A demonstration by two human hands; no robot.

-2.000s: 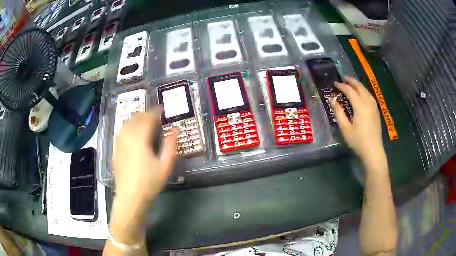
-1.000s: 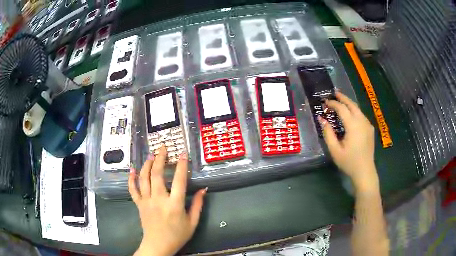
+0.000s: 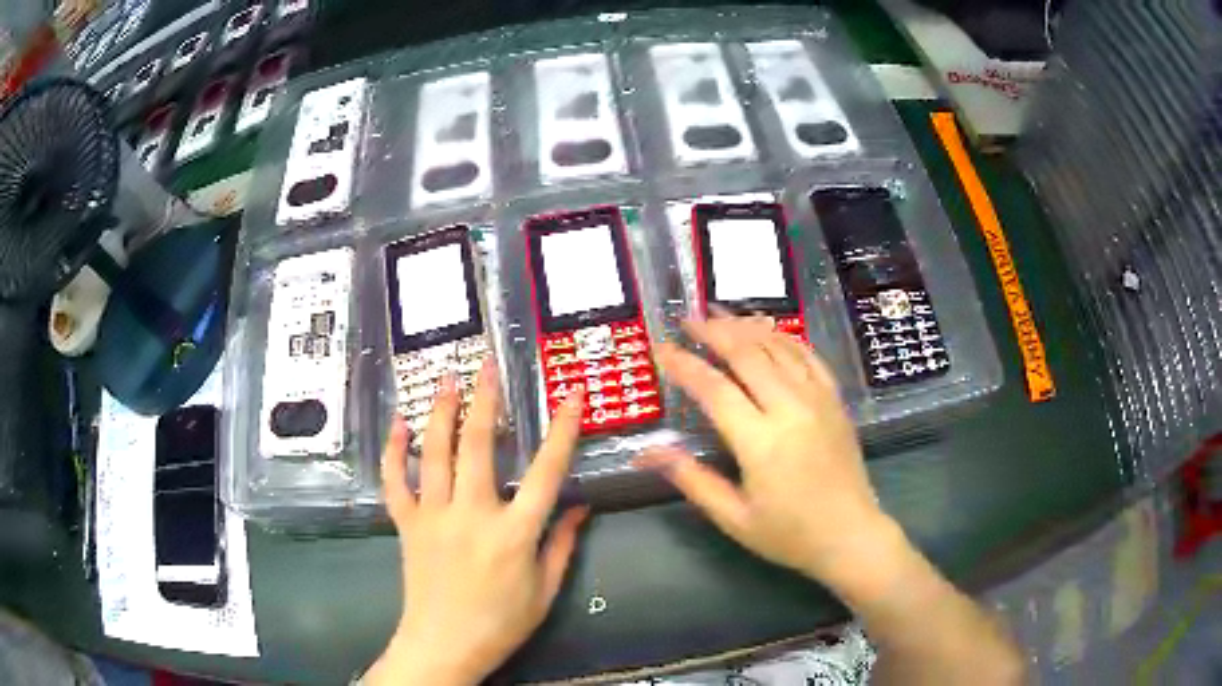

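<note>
A clear blister tray [image 3: 536, 491] holds phones in two rows. In the front row are a gold feature phone [image 3: 436, 288], a red feature phone [image 3: 580, 271], another red feature phone [image 3: 745, 264] and a black feature phone [image 3: 858, 235]. Displays on the gold and red phones glow white; the black one is dark. My left hand [image 3: 476, 550] is open, its spread fingertips over the gold keypad and the left red keypad's edge. My right hand [image 3: 777, 456] is open over the right red phone, hiding most of its keypad. Neither hand grips a phone.
Face-down white phones [image 3: 316, 148] fill the back row, with another [image 3: 306, 351] at front left. A smartphone [image 3: 188, 496] lies on a paper sheet [image 3: 134, 590]. A desk fan [image 3: 60, 161] stands left. An orange strip [image 3: 993, 255] and ridged tray stack [image 3: 1132, 174] are right.
My right hand has moved left from the black phone to the right red phone, uncovering the black phone's keypad. My left hand has moved slightly right, still over the gold keypad.
</note>
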